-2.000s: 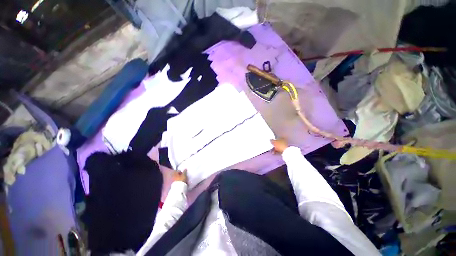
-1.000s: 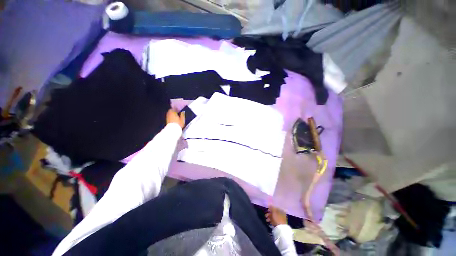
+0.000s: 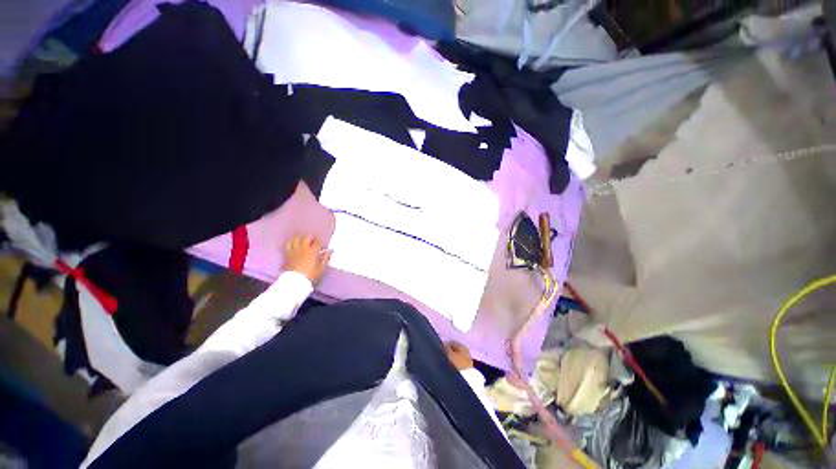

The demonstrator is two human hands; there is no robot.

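The white front panel (image 3: 412,206) lies flat on the lilac table cloth, with a long dark seam line across it and a short dark line above. My left hand (image 3: 306,256) is at the panel's left edge, fingers on or near the edge; whether it grips anything is unclear. My right hand (image 3: 458,354) is small, at the table's front edge below the panel's right corner, partly hidden by the sleeve and clothing. The steam iron (image 3: 525,242) rests to the right of the panel, dark plate showing, brown handle on its right side, touched by neither hand.
A pile of dark panels (image 3: 156,128) covers the table's left. A stack of white and black panels (image 3: 367,59) lies at the far side. The pinkish iron hose (image 3: 524,389) runs down over the right front. Heaped fabric (image 3: 582,376) lies at right. A red strip (image 3: 239,249) hangs at the left table edge.
My left hand has moved down from the dark piece at the panel's upper left to its lower left edge. My right hand remains near the front edge. The camera view has shifted.
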